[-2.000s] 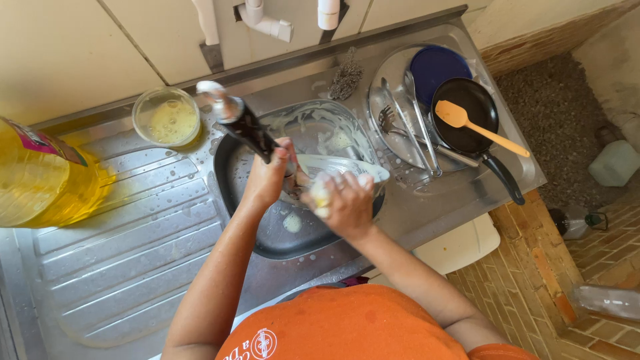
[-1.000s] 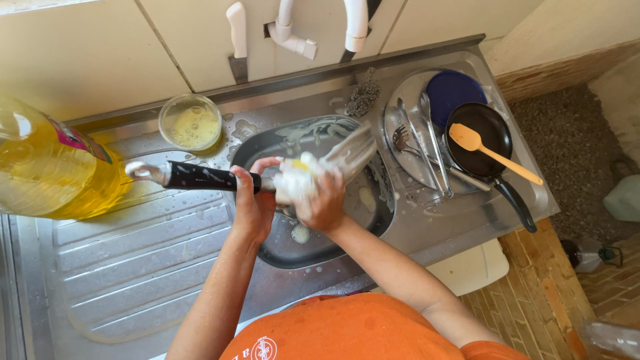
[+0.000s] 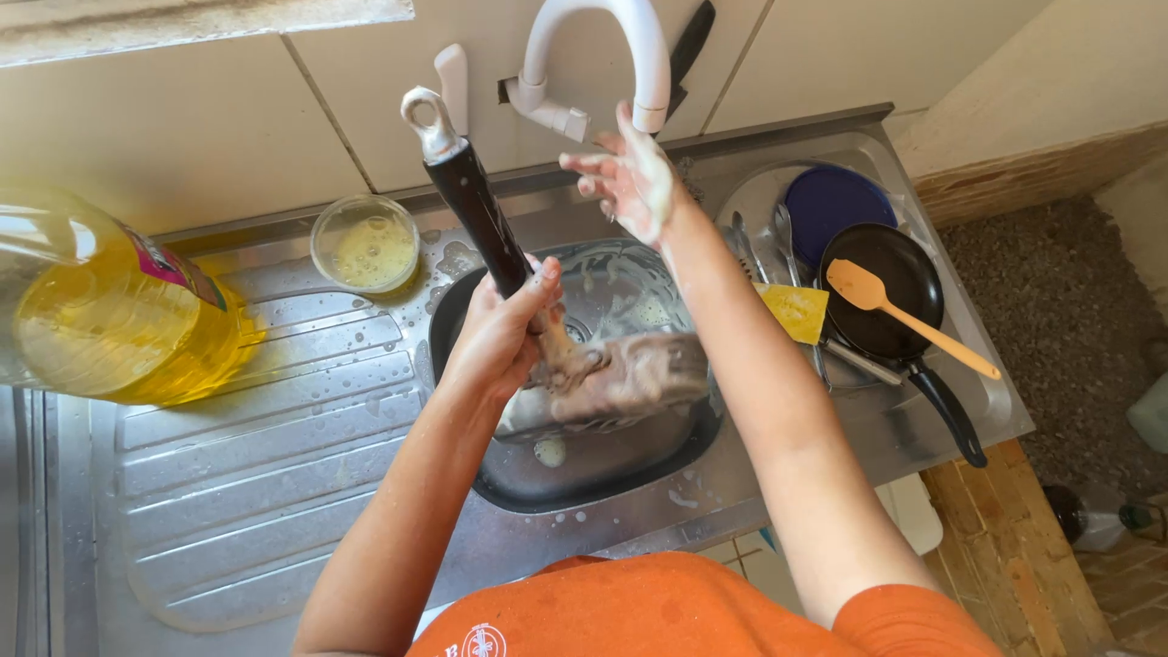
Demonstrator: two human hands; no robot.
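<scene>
My left hand (image 3: pixel 506 333) grips a soapy pan (image 3: pixel 630 379) near the base of its black handle (image 3: pixel 474 214), which points up and to the left. The blurred pan is tilted above a dark oval basin (image 3: pixel 584 493) set in the sink. Suds coat my right hand (image 3: pixel 634 182); it is raised with fingers apart beside the spout of the white faucet (image 3: pixel 650 73) and holds nothing. A yellow sponge (image 3: pixel 792 310) rests by the utensils, partly behind my right forearm.
A black frying pan (image 3: pixel 899 319) with an orange spatula (image 3: pixel 858 285) on it, a blue plate (image 3: pixel 835 205) and metal utensils stand right. On the left are a tub of yellowish liquid (image 3: pixel 365 246) and a large bottle of yellow liquid (image 3: pixel 119 310) beside the ridged drainboard (image 3: pixel 274 456).
My right hand has left the pan and moved up to the faucet. The yellow sponge now lies by the utensils. The pan's handle points more upward than one second ago.
</scene>
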